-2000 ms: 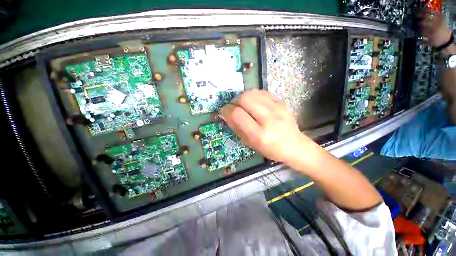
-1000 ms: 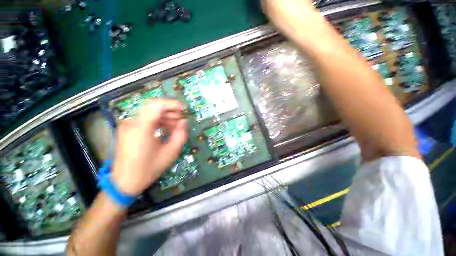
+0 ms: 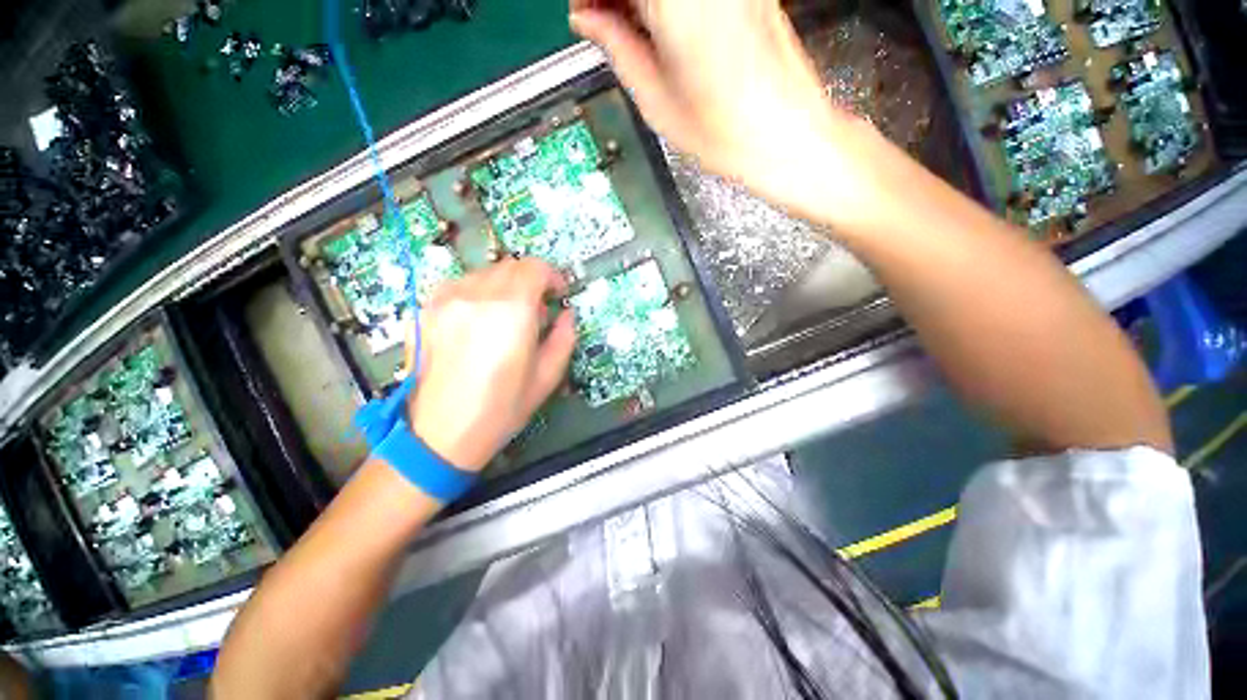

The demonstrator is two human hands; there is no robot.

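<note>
A grey-green pallet (image 3: 520, 429) holds green circuit boards; the upper right board (image 3: 554, 185), lower right board (image 3: 629, 335) and upper left board (image 3: 358, 274) show. My left hand (image 3: 486, 342), with a blue wrist strap, is over the pallet's lower left part and hides most of the board there. Its fingers are curled close to the lower right board; whether they pinch a small part cannot be told. My right hand (image 3: 711, 96) is raised above the far rail and the pallet's upper right corner, its top cut off by the frame edge. Its grip is unclear.
A heap of black components (image 3: 82, 192) lies at the far left, with small dark clusters (image 3: 294, 75) on the green mat (image 3: 246, 144). Metal rails border the line. Other pallets stand left (image 3: 164, 465) and right (image 3: 1080, 123). A blue cord (image 3: 358, 110) rises from my strap.
My right hand left the boards and rose to the far rail, lately moving left. My left hand came into view over the pallet and shifted rightward. The view turned and shifted.
</note>
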